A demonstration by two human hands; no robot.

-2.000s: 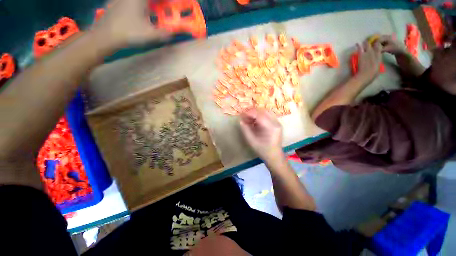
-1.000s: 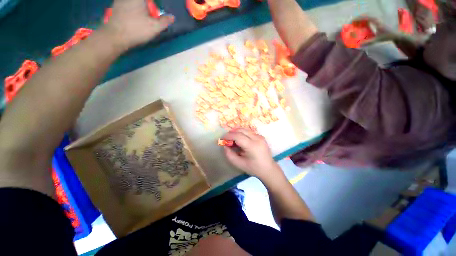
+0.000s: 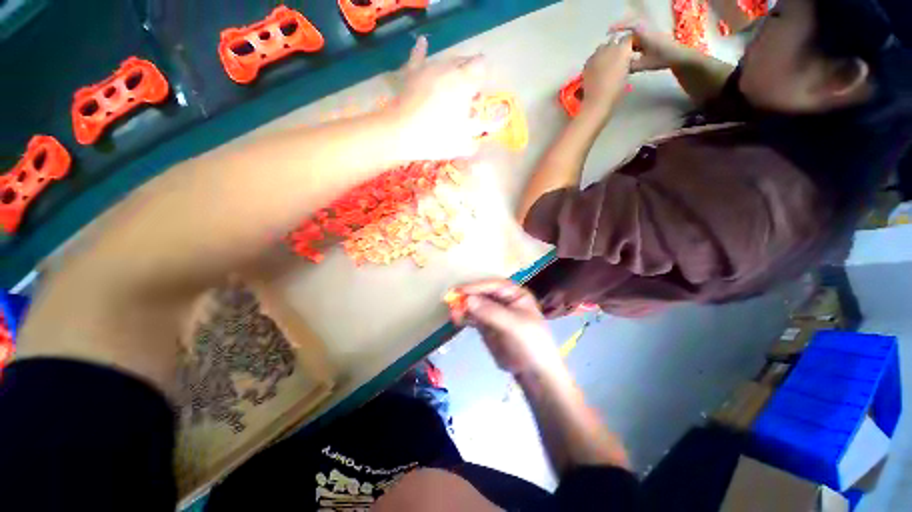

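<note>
My left hand [image 3: 435, 100] reaches over the pale bench. Its thumb and a finger are apart, and its side meets an orange controller shell [image 3: 502, 118]; glare hides whether it grips the shell. My right hand [image 3: 505, 312] pinches a small orange part [image 3: 456, 303] above the bench's front edge. A loose pile of small orange parts [image 3: 400, 215] lies between my hands, partly under my left forearm. The open cardboard box [image 3: 318, 392] with small dark metal parts [image 3: 235, 355] is at the lower left, partly covered by my left arm.
Several orange shells [image 3: 270, 44] lie in a row on the dark green belt [image 3: 190, 75] beyond the bench. A person in brown [image 3: 690, 215] works at right, both hands near an orange piece. A blue bin edge shows far left. A blue stool-like object [image 3: 825, 405] and cartons stand lower right.
My left hand has moved from over the belt to the shell beside the pile. My right hand still holds a small orange part. The view has shifted, and the neighbour's near arm has drawn back.
</note>
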